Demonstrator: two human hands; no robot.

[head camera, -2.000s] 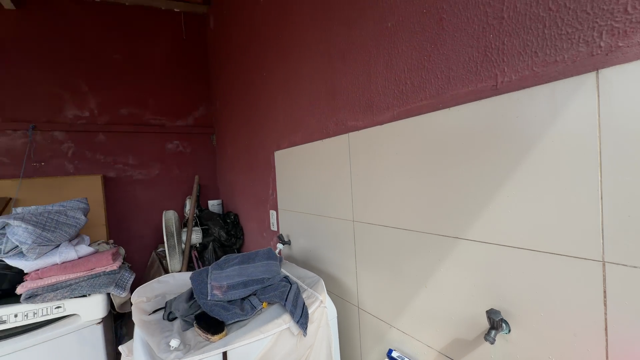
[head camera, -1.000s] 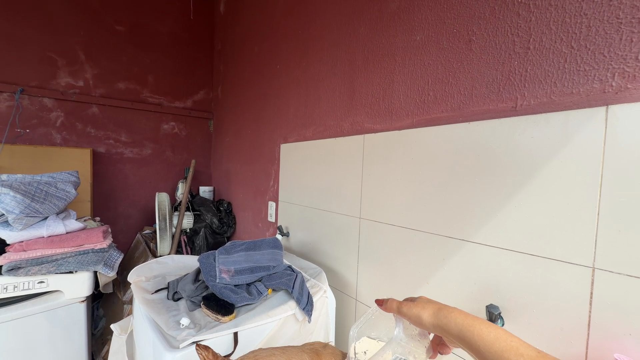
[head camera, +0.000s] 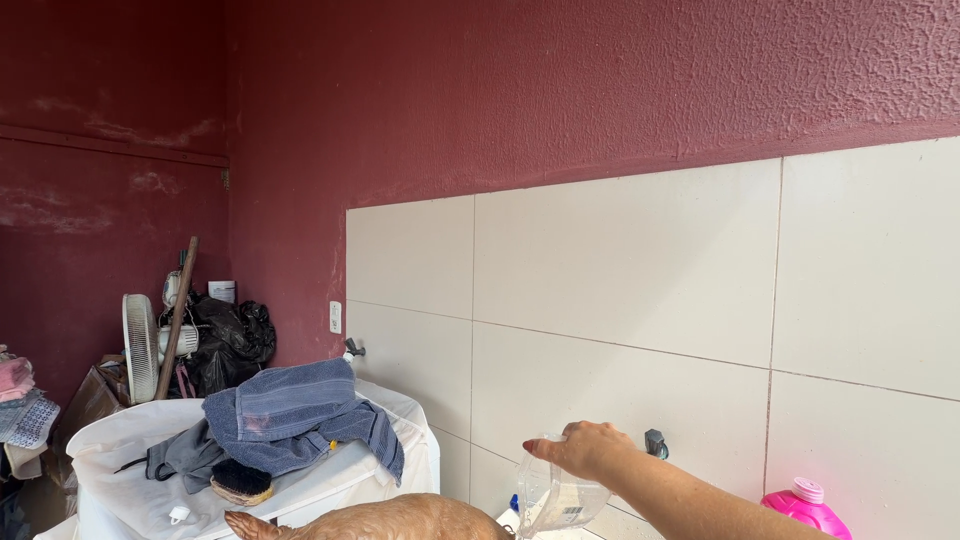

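My right hand [head camera: 589, 450] grips the rim of a clear plastic container [head camera: 559, 499], which hangs tilted below the fingers near the tiled wall. Just left of the container, at the bottom edge, shows the wet-looking brown back of an animal [head camera: 405, 521], mostly cut off by the frame. My left hand is out of view. Behind the animal, a blue-grey towel [head camera: 292, 409] lies in folds on a white-covered appliance [head camera: 142, 442], with a dark-bristled brush [head camera: 241, 481] in front of it.
A wall tap [head camera: 656, 444] is just beyond my right hand, and a pink bottle [head camera: 806, 510] stands at the lower right. Another tap [head camera: 354, 348] is behind the towel. A fan [head camera: 140, 349], a wooden pole [head camera: 178, 319] and black plastic bags [head camera: 229, 337] fill the corner; folded cloths [head camera: 26, 412] lie far left.
Two seconds ago neither my right hand nor the animal was in view; one second ago both were, with the container in my hand. The pink bottle now shows more fully.
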